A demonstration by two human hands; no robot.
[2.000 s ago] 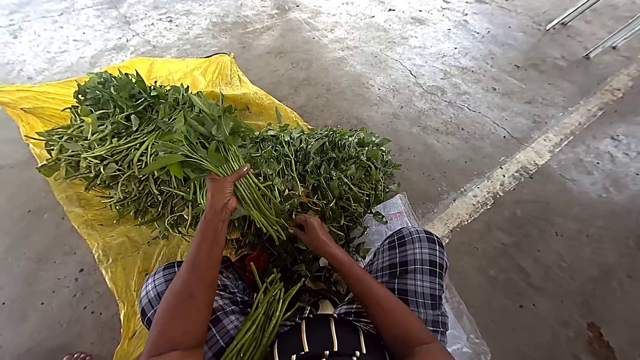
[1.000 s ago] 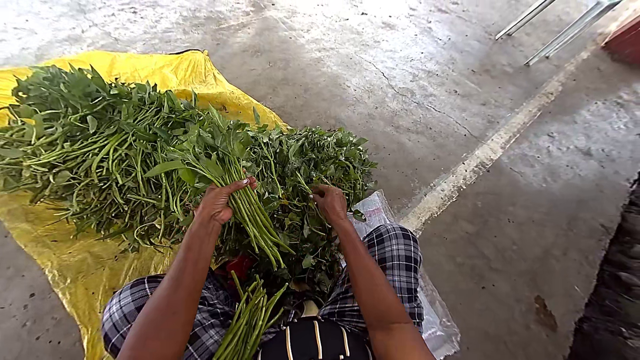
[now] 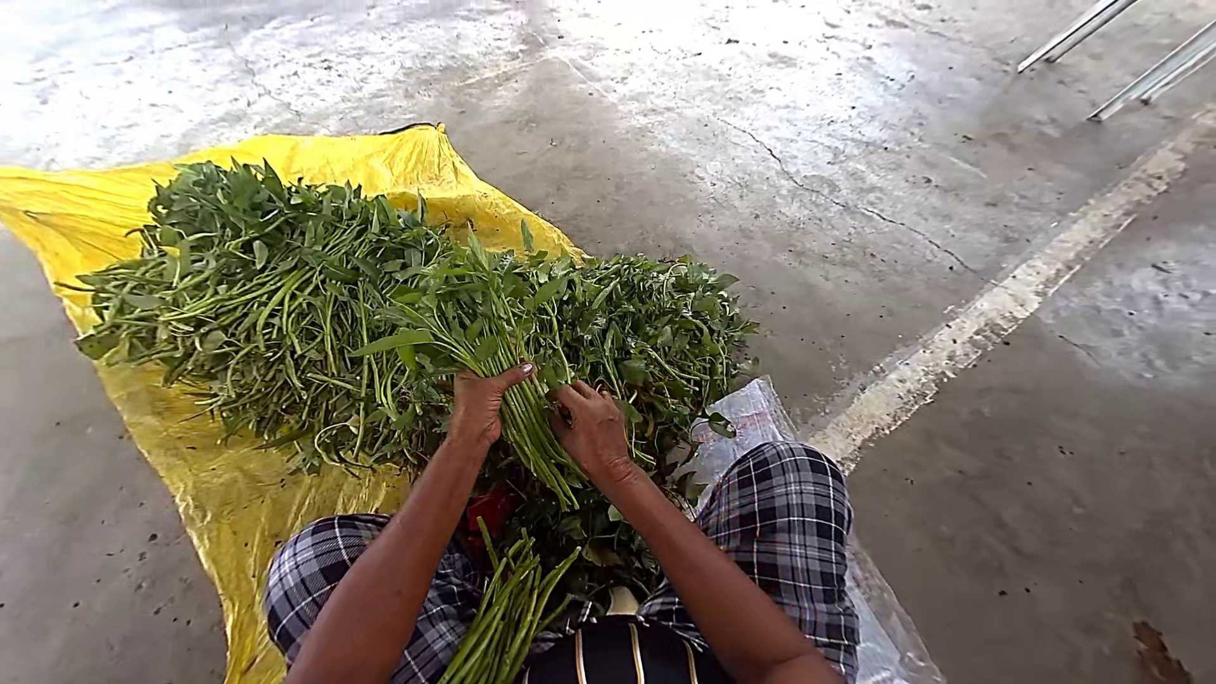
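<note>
My left hand (image 3: 483, 404) is closed around a bunch of leafy green stems (image 3: 537, 432), leaves pointing up and cut stems down toward my lap. Just right of it, my right hand (image 3: 591, 427) is bent at the stems; its fingertips are partly hidden, so whether they pinch a stem is unclear. A large heap of leafy greens (image 3: 313, 304) lies behind and left of my hands, and more greens (image 3: 665, 332) lie to the right. Another bundle of stems (image 3: 503, 608) rests against my lap between my knees.
The heap lies on a yellow plastic sheet (image 3: 171, 456). A clear plastic sheet (image 3: 750, 418) shows beside my right knee, and something red (image 3: 491, 511) lies between my legs. Metal legs (image 3: 1154, 76) stand on the concrete floor (image 3: 950, 161) at the upper right.
My right hand has come from the greens on the right to beside the bunch in my left hand. The left hand keeps its hold.
</note>
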